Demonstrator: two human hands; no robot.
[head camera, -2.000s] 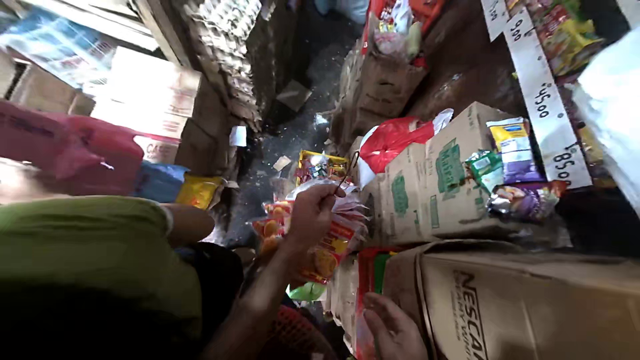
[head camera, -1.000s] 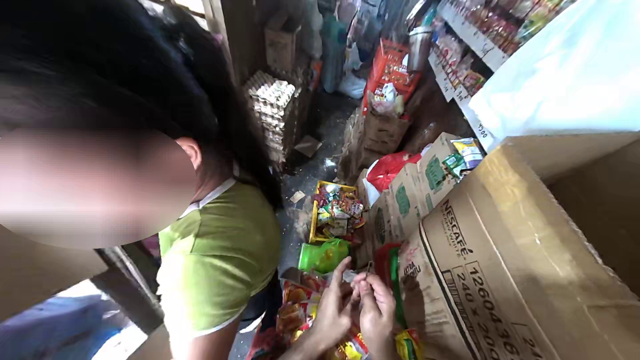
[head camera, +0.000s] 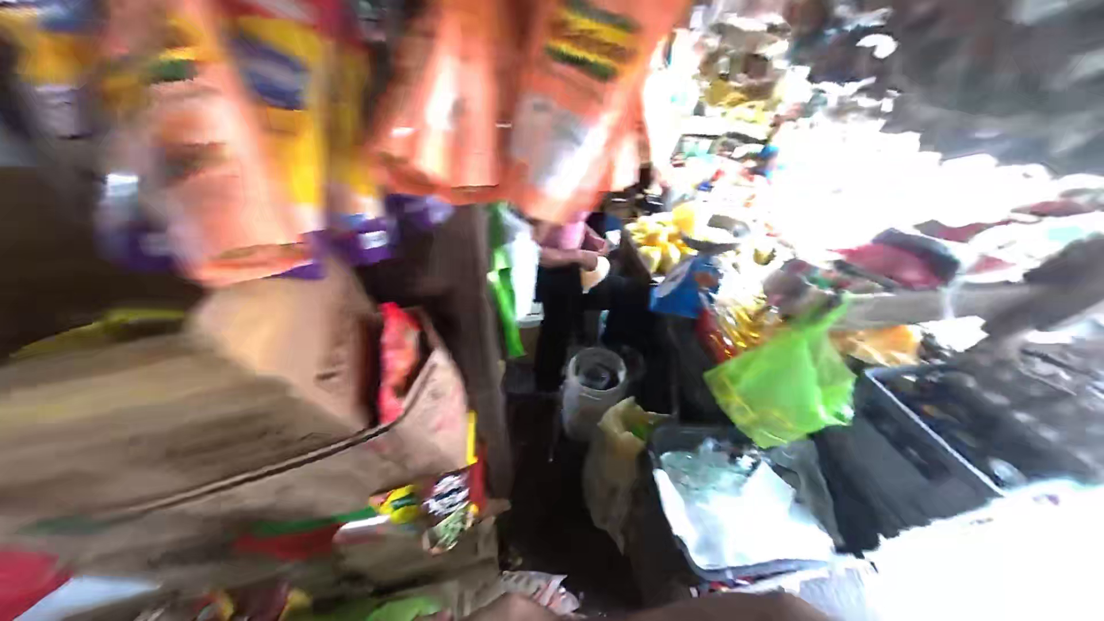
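Blurred skin of my hands or forearms shows along the bottom edge. Which part belongs to which hand is unclear, and no fingers or grip can be made out. Nearby at the bottom lies a crumpled whitish packet. Left of it are small colourful packets beside brown cardboard boxes. To the right, a black tray holds clear and white plastic. A bright green plastic bag hangs above the tray.
Orange packets hang overhead at the left, by a dark post. A narrow dark floor strip runs ahead past a whitish bucket. Another person stands beyond it. A dark crate is at the right.
The view has swung far round to another part of the stall. My hands, raised together over the packets one second ago, now show only as skin at the bottom edge.
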